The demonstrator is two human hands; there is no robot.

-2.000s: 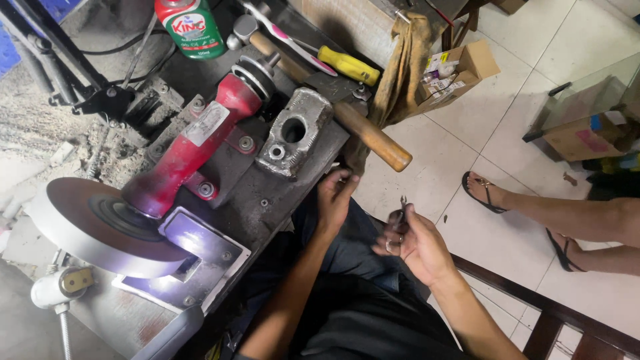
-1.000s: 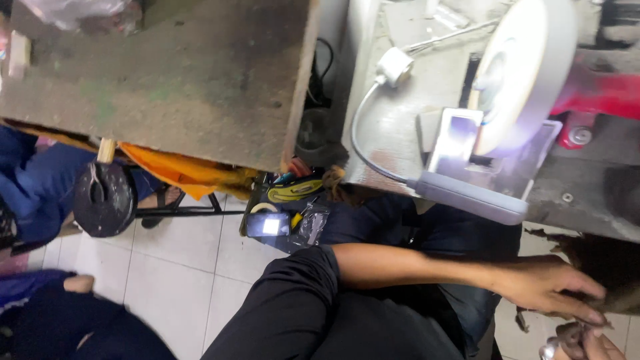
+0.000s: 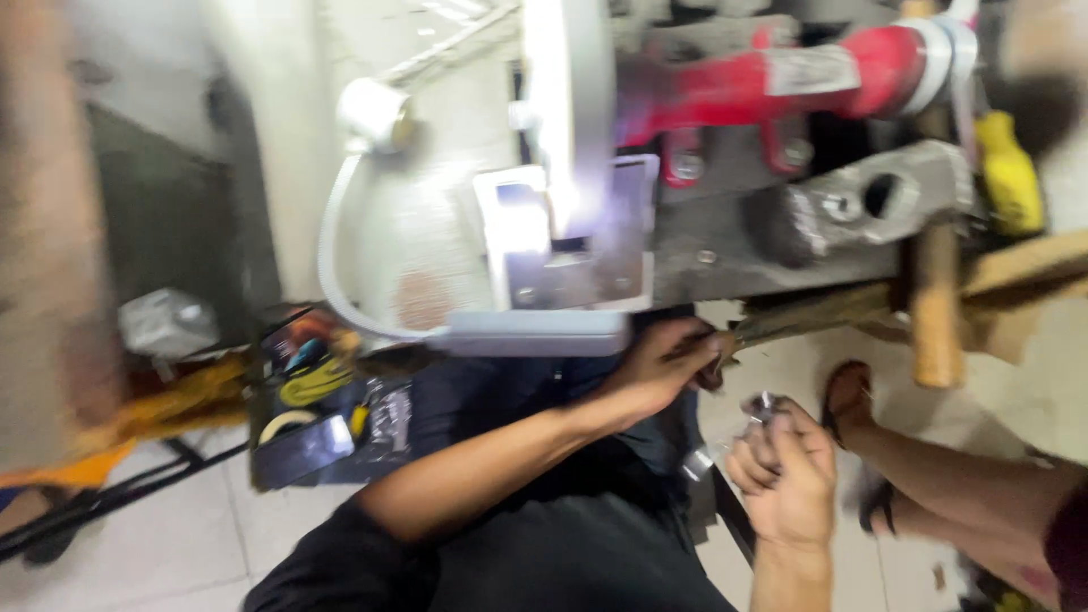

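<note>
My left hand (image 3: 671, 365) is just below the bench edge, its fingers bent; blur hides whether it holds anything. To its lower right, my right hand (image 3: 786, 476) pinches a small shiny metal piece (image 3: 762, 406) between thumb and fingers. The hands are apart. A second small bright piece (image 3: 699, 464) shows between my right hand and my dark clothing; what supports it is unclear. Above the hands stands a red bench grinder (image 3: 722, 89) with a pale wheel (image 3: 568, 119), which has a metal rest plate (image 3: 578, 272) at its lower edge, brightly lit by a grey lamp (image 3: 535, 332).
A pierced metal block (image 3: 875, 200), a wooden-handled hammer (image 3: 937, 314) and a yellow handle (image 3: 1011, 174) lie on the bench's right. A tray (image 3: 255, 399) with a phone (image 3: 304, 450) and tape is at the left. Another person's legs (image 3: 935, 489) are at the right.
The view swung toward the left side of the bench and has come partly back. My hands, close together at the right edge one second ago, are now apart.
</note>
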